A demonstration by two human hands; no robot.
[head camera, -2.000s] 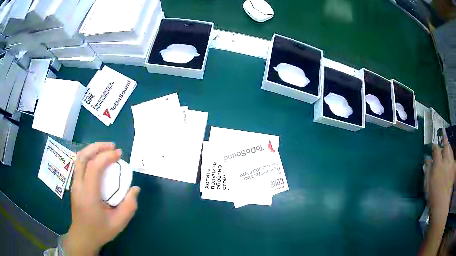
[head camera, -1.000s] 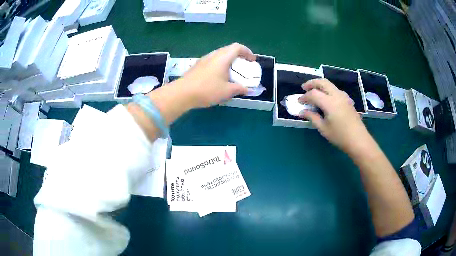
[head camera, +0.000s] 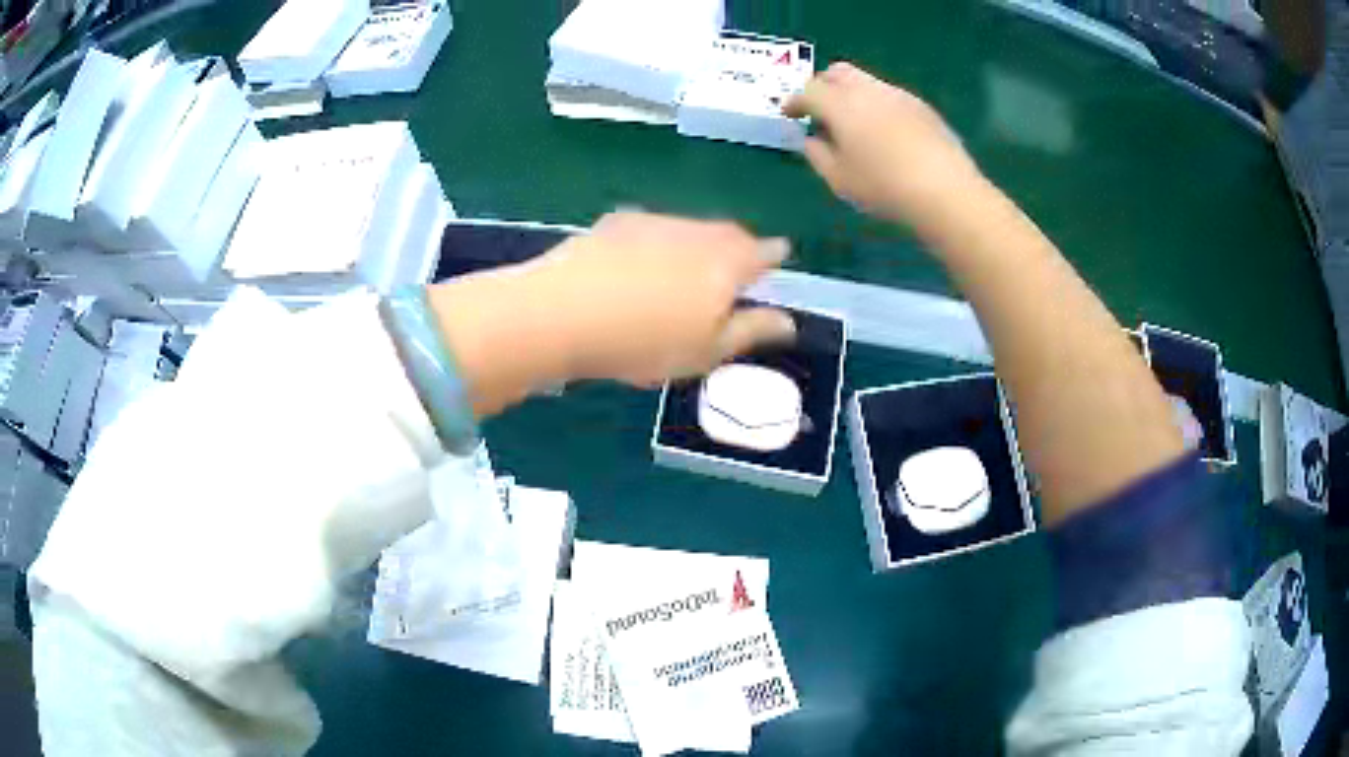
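Two open boxes with black inserts stand in the middle, the left box [head camera: 740, 475] and the right box [head camera: 947, 550]. A white rounded device [head camera: 752, 407] lies in the left one and another device [head camera: 944, 491] lies in the right one. My left hand [head camera: 666, 296] is over the back of the left box, blurred, with thumb and fingers apart and nothing seen in it. My right hand [head camera: 888, 141] is at the far side, its fingertips at the right edge of a leaflet stack [head camera: 740, 82]. Whether they grip a leaflet is unclear.
Leaflets [head camera: 688, 629] and white sheets [head camera: 496, 592] lie in front. Tall white box piles [head camera: 318, 200] stand at left, and another white stack [head camera: 629, 52] at the back. Another open box [head camera: 1184, 355] is partly behind my right forearm. Printed boxes [head camera: 1299, 444] stand at the right edge.
The device my left hand held is no longer in it, and two devices now lie in the middle boxes. My right hand has moved from a box up to the back leaflet stack.
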